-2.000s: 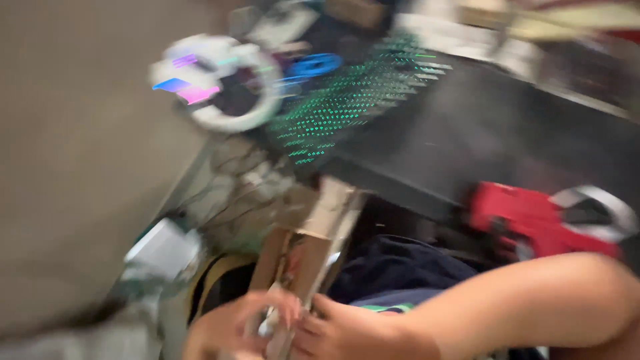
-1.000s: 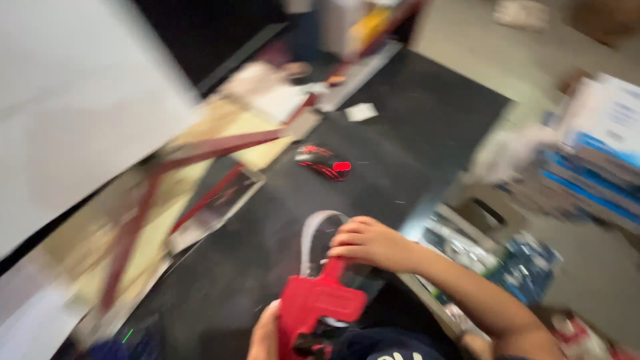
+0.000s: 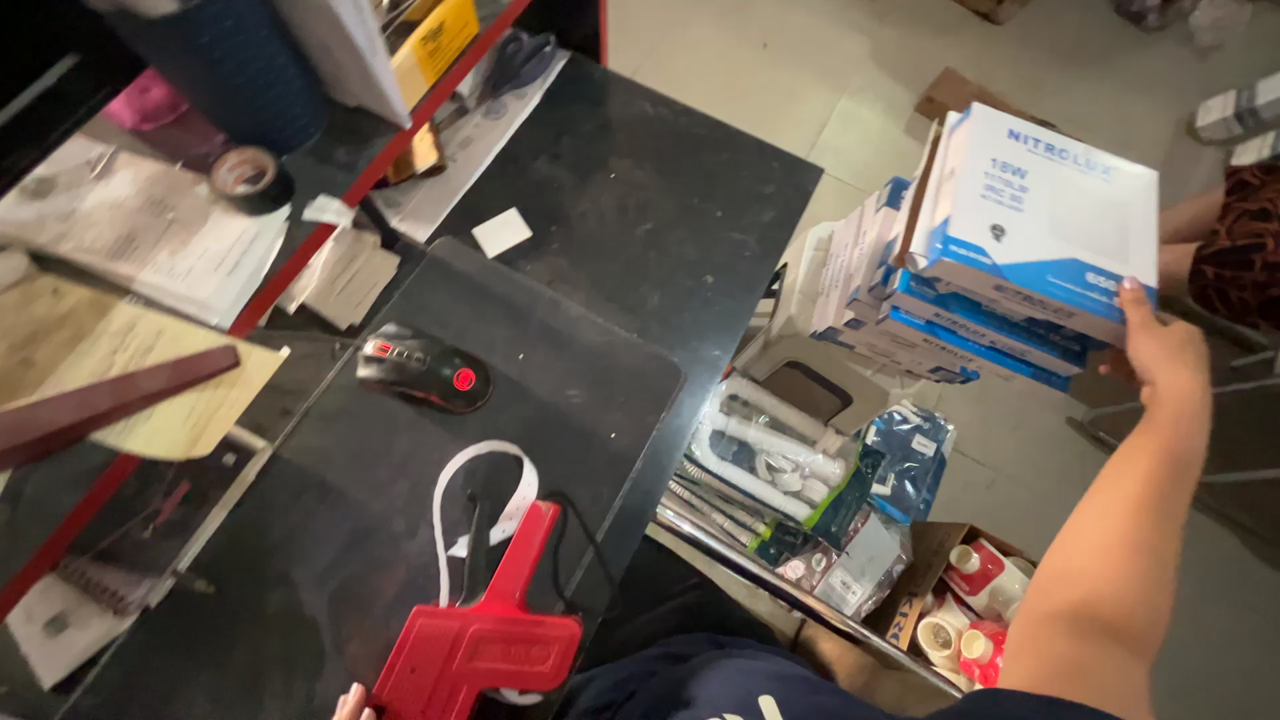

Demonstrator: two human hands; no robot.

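Note:
At the right, my right hand (image 3: 1160,345) has its fingers on the near right corner of a white and blue Nitrolux light box (image 3: 1050,200), the top one of a stack; whether it grips the box is not plain. Low in the view, only the fingertips of my left hand (image 3: 353,704) show, beside the lower edge of a red plastic handheld tool (image 3: 480,640). That tool lies over the black desk, and a white strap (image 3: 450,480) loops up from it. A black computer mouse with red lights (image 3: 425,370) sits on the dark mat (image 3: 560,370).
Packaged goods (image 3: 770,460) fill a metal-edged rack right of the desk (image 3: 660,150). A cardboard box (image 3: 925,560) holds red and white fittings. Black tape (image 3: 250,180) and papers (image 3: 160,220) lie on the left shelf. Another person's clothed leg (image 3: 1240,240) is at far right.
My right hand has left the red tool, where it was a second ago, and moved right to the stacked boxes. The view has swung strongly since the earliest frame.

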